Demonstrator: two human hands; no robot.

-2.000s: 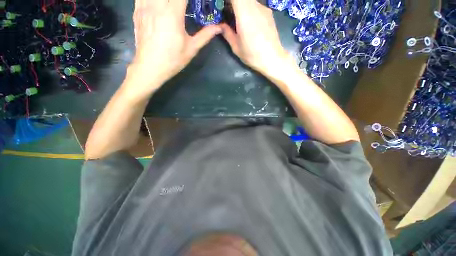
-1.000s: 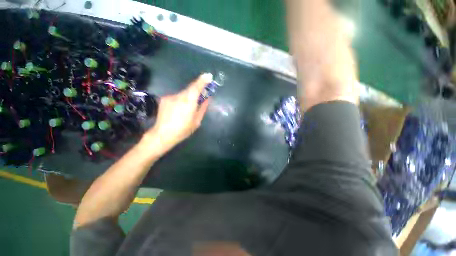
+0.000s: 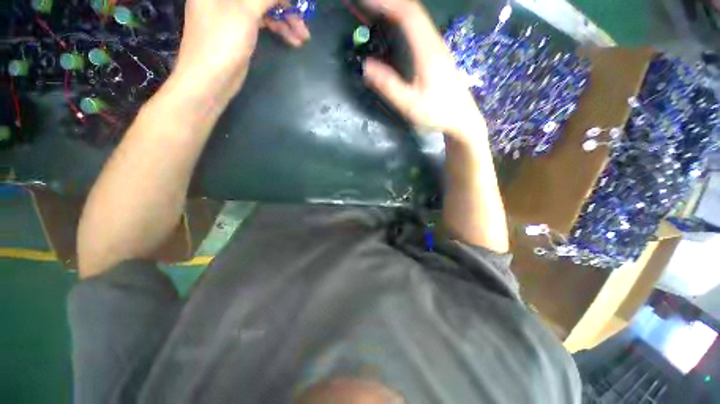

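My left hand (image 3: 237,31), partly cut off by the top edge, holds a shiny blue wired part (image 3: 292,10) at its fingertips. My right hand (image 3: 418,75) is around a black unit (image 3: 379,55) with a pale green cylinder (image 3: 361,35) and a thin red wire. Its thumb and fingers lie on either side of the unit, which is at the worktop. The two hands are apart. The far side of the unit is cut off or dark, so its full shape is hidden.
Black units with green cylinders (image 3: 72,60) and red wires mass at the left of the dark worktop (image 3: 276,142). A heap of blue wired parts (image 3: 521,87) lies at the right. Beyond it stands a cardboard carton (image 3: 564,185) packed with blue parts. Another brown box (image 3: 189,225) sits below the table edge.
My right arm has come back from reaching far forward past the rail. My right hand is now at a black unit. My left hand still has a blue part. The view has shifted.
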